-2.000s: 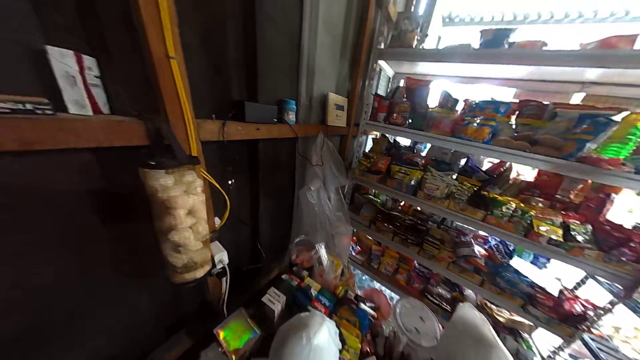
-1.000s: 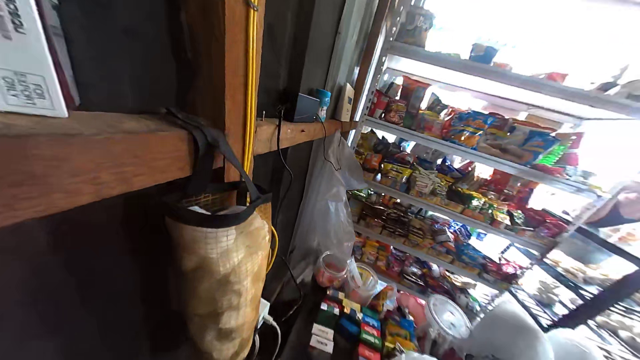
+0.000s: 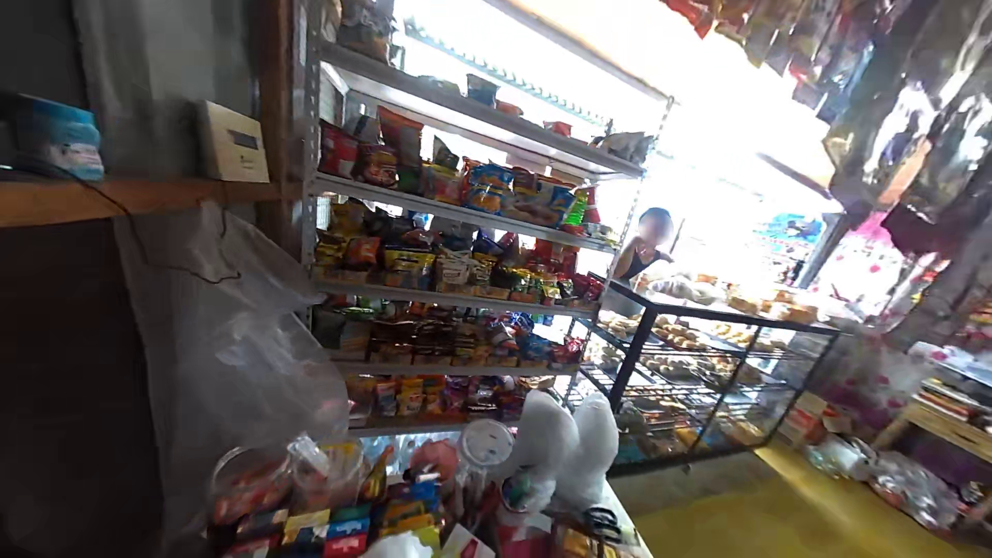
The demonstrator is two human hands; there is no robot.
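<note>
Neither my left hand nor my right hand shows in the head view, so what they hold or touch is hidden. Nearest to me, at the bottom, small colored boxes [image 3: 347, 535], round plastic tubs [image 3: 249, 484], a clear jar with a white lid [image 3: 486, 443] and two filled white plastic bags [image 3: 593, 442] crowd a table. Behind them stands a metal shelf rack [image 3: 465, 211] with rows of snack packets [image 3: 408, 267]. A clear plastic sheet or bag [image 3: 240, 341] hangs at the left.
A black-framed glass display case [image 3: 744, 325] with trays of baked goods stands at the right. A person [image 3: 647, 244] is behind it. A wooden ledge [image 3: 147, 198] holds a blue container [image 3: 66, 136] and a cream box [image 3: 232, 143]. Packets [image 3: 876, 93] hang at upper right.
The view has swung right, away from the hanging mesh bag of the earlier frames. The display case, the person and the yellow floor now show more fully.
</note>
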